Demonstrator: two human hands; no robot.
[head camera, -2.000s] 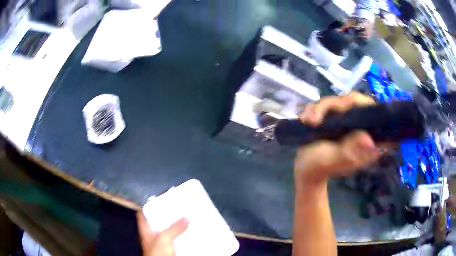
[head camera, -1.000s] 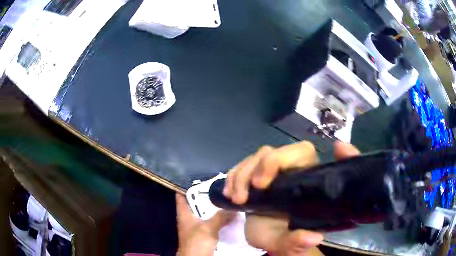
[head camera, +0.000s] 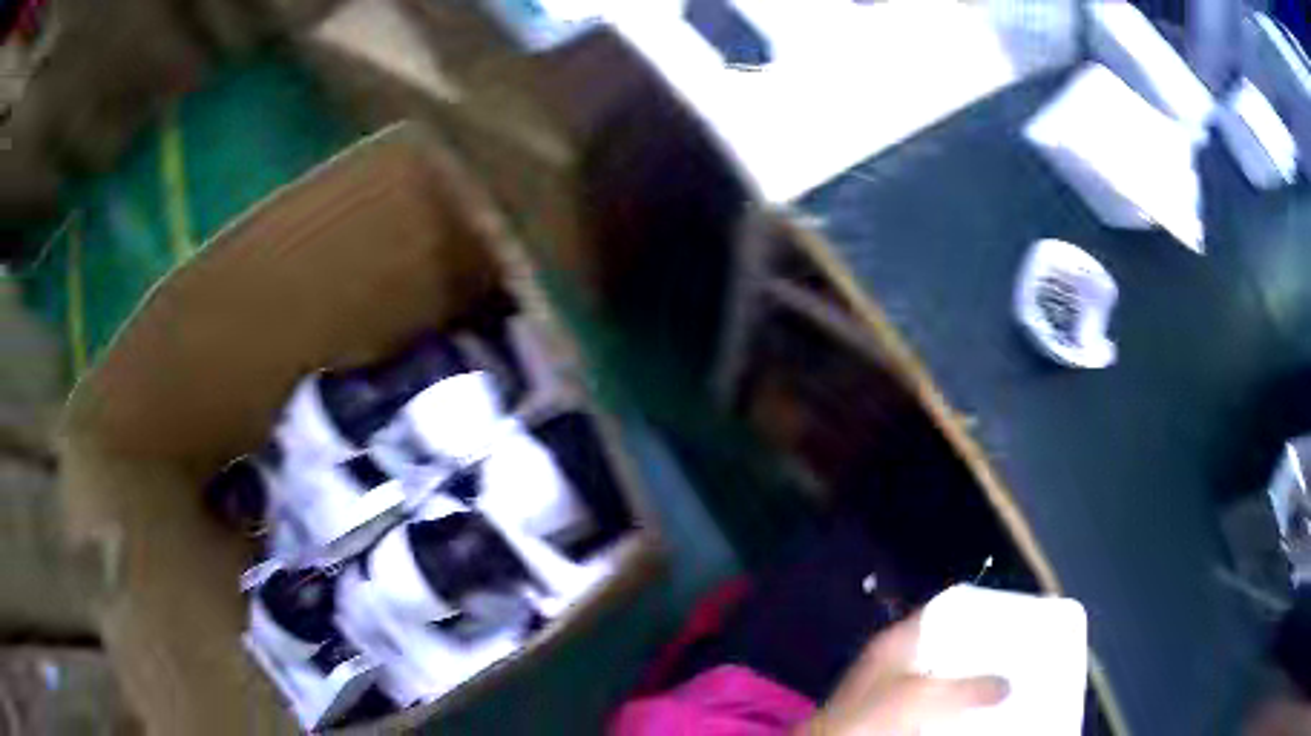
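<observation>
My left hand (head camera: 913, 697) is at the bottom, right of centre, shut on a white back cover (head camera: 1014, 647). The cover is a flat rounded rectangle near the bench's front edge, with my thumb on its face. What lies beneath it is hidden. A blurred, skin-toned patch, likely my right hand (head camera: 1277, 716), is cut off at the lower right corner. What it holds cannot be told. A dark blurred shape lies just above it.
An open brown carton (head camera: 237, 309) at left holds several white-and-black camera units (head camera: 460, 561). On the dark green bench (head camera: 949, 288) are a white screw cup (head camera: 1064, 305) and stacked white covers (head camera: 1129, 151). The screw feeder (head camera: 1294, 496) is cut off at right.
The view has swung left, bringing the carton into full view and shifting the bench right. The screwdriver is no longer clearly visible at the cover. My left hand still holds the cover.
</observation>
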